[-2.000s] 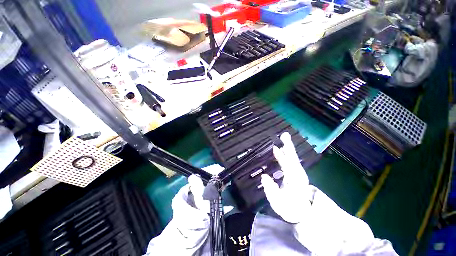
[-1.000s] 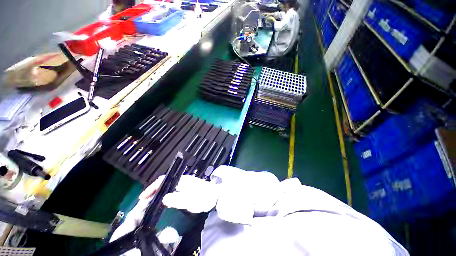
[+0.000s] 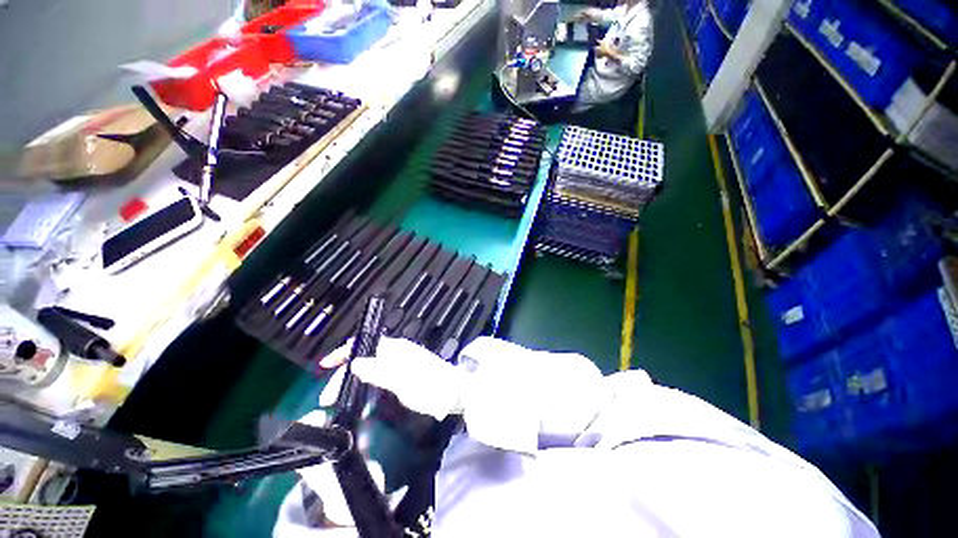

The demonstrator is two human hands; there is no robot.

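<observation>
A black stick unit with opened folding legs is held low in front of me, its arms spreading up, left and down. My right hand, in a white glove, grips the upward leg. My left hand, gloved and partly hidden behind the unit, is at the hub where the legs meet. A slotted tray lies beyond my hands on the green surface, with several black and silver sticks in its grooves.
The white bench at left holds a smartphone, an opened sample stick, black handles, red parts bins and a blue parts bin. Further off are another slotted tray, a perforated tray, blue crates and a seated person.
The view has swung right along the aisle since the earliest frame. My right hand has moved from open beside a leg to gripping it. The unit has turned within the last second.
</observation>
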